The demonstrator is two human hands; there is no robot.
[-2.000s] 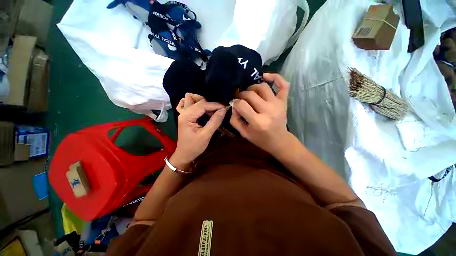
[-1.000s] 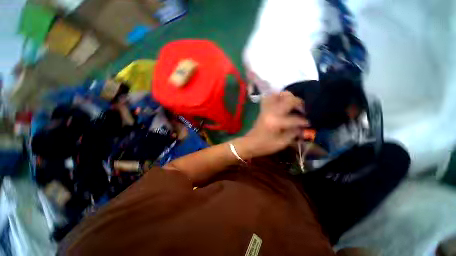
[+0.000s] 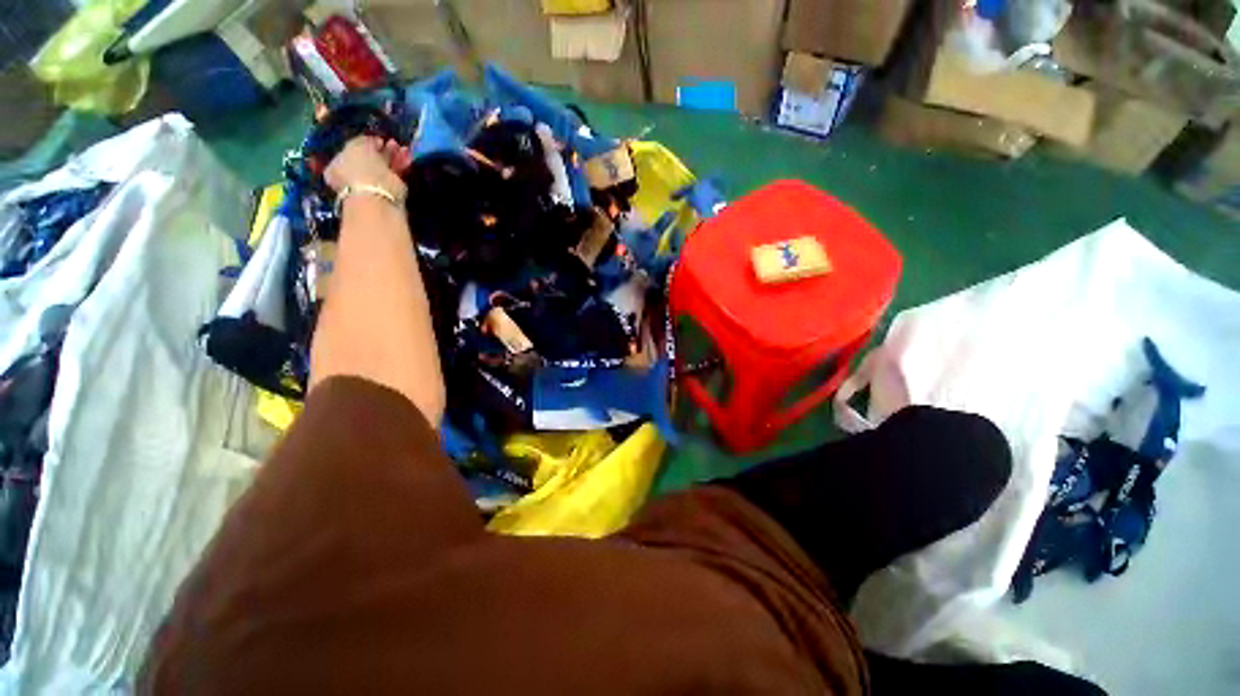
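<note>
My left hand (image 3: pixel 365 163), with a bracelet at the wrist, is stretched out to the far left part of a heap of dark blue plush toys (image 3: pixel 469 204) with printed straps and brown tags. The fingers are small and partly lost against the dark toys, so I cannot tell whether they hold one. A blue toy with a white belly (image 3: pixel 592 394) lies at the heap's near edge. Yellow plastic (image 3: pixel 578 483) shows under the heap. My right hand is out of the picture.
A red stool (image 3: pixel 796 306) right of the heap bears a small brown tag stack (image 3: pixel 790 260). A white woven sack (image 3: pixel 1088 286) with blue toys (image 3: pixel 1095 490) lies at the right. Another white sack (image 3: pixel 150 408) is at the left. Cardboard boxes (image 3: pixel 1006 102) stand behind.
The view has swung left to the heap. My left hand has moved from my lap out onto the heap. My right hand, earlier working in the lap, has left the picture.
</note>
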